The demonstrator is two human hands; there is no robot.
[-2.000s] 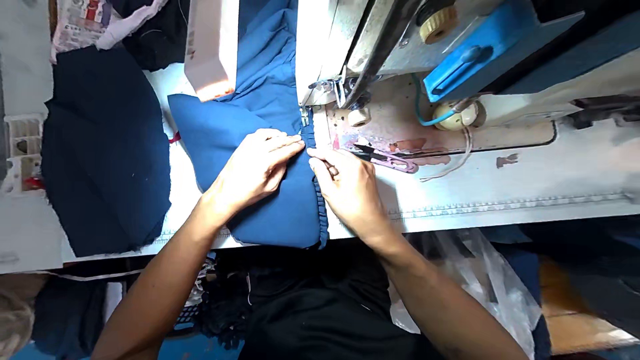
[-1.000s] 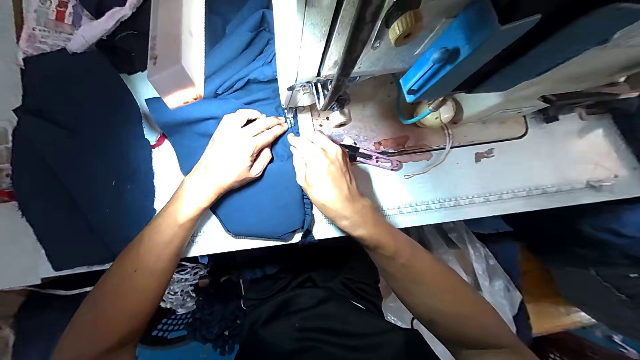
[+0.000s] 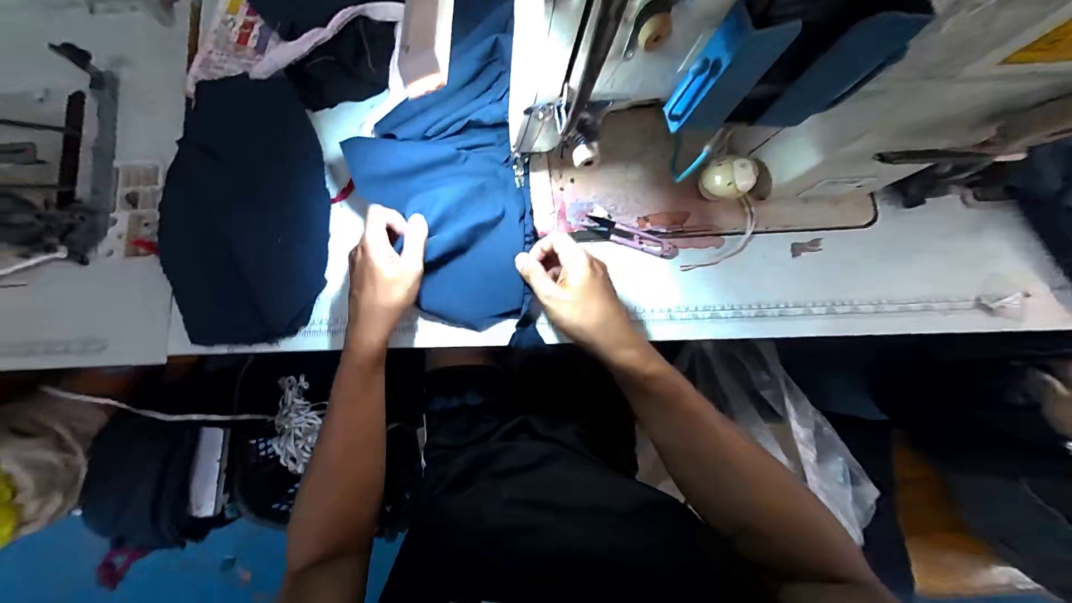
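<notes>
A piece of blue fabric (image 3: 477,226) lies on the sewing machine bed, its gathered right edge running up to the presser foot (image 3: 519,170). My left hand (image 3: 387,268) is at the fabric's left side, thumb and fingers pinched near its edge; whether cloth is between them is hard to tell. At the gathered edge, my right hand (image 3: 574,280) pinches the fabric's border between thumb and forefinger, below the presser foot. Thread snips (image 3: 632,237) with a pink handle lie just right of that hand.
A dark blue cut panel (image 3: 243,209) lies to the left. A white box-shaped object (image 3: 425,46) stands above the fabric. The machine head carries a blue holder (image 3: 729,75). A tape measure (image 3: 796,310) runs along the table's front edge. White cord (image 3: 295,423) hangs below.
My left hand has moved left, away from the gathered edge, where it was beside my right hand. The right hand sits lower along that edge. The view has shifted.
</notes>
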